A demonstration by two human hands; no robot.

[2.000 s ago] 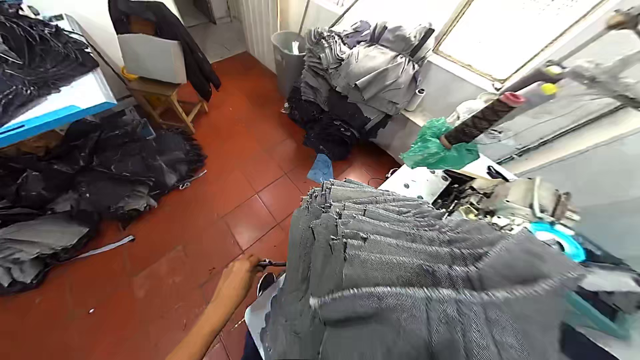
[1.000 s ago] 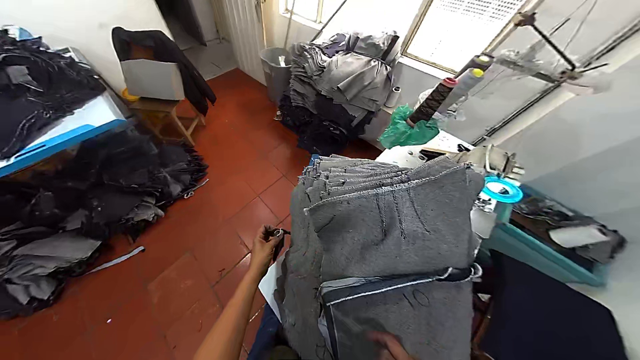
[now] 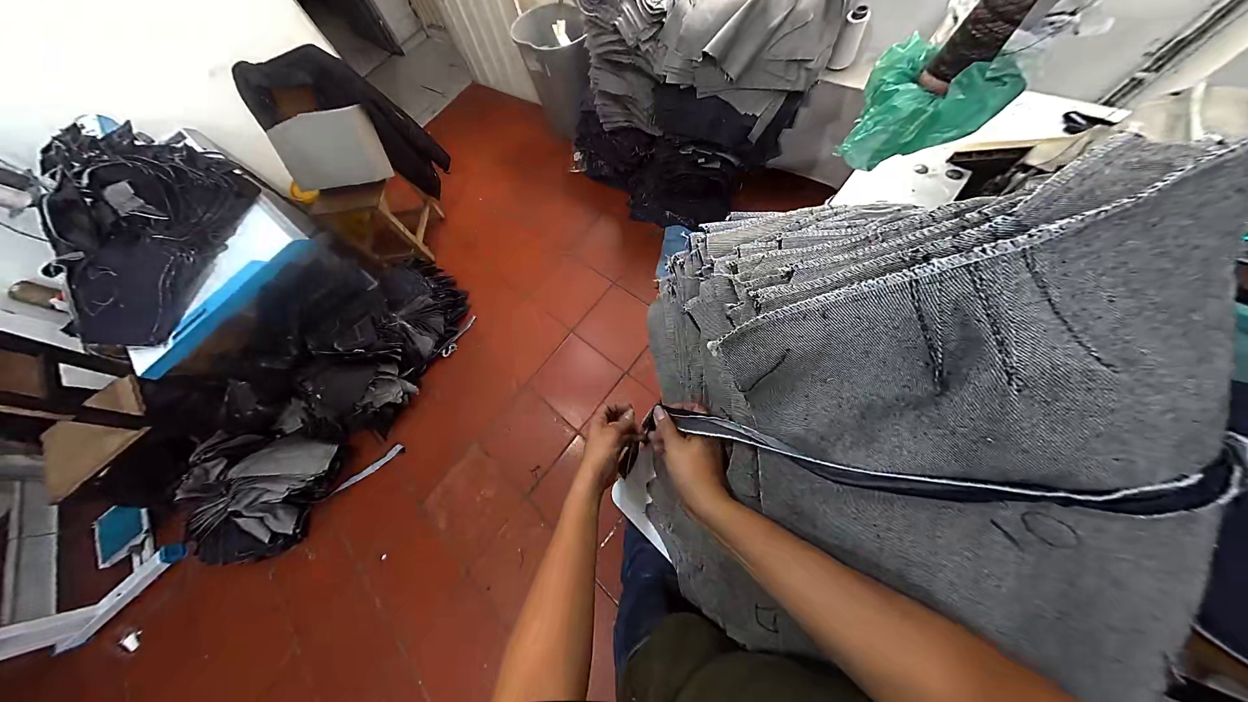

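A thick stack of grey denim pieces (image 3: 877, 361) with overlocked edges lies before me on the right. Across its top piece runs a dark fabric fold with white-stitched edges (image 3: 936, 485). My right hand (image 3: 687, 453) pinches the left end of that fold at the stack's left edge. Close beside it, my left hand (image 3: 612, 439) has bent fingers against a small dark item; whether that is a tool or cloth cannot be told. Handwritten marks show on the lower denim.
Piles of dark cloth (image 3: 322, 370) lie on the floor at left, near a wooden chair (image 3: 390, 210). Beyond the stack are a white machine table (image 3: 902, 180), a green plastic bag (image 3: 926, 97), a grey bin (image 3: 551, 58) and more heaped denim (image 3: 702, 88).
My right hand, at the bottom edge one second ago, has moved to the stack's left edge beside my left hand and taken hold of the dark fold's end. The view has shifted.
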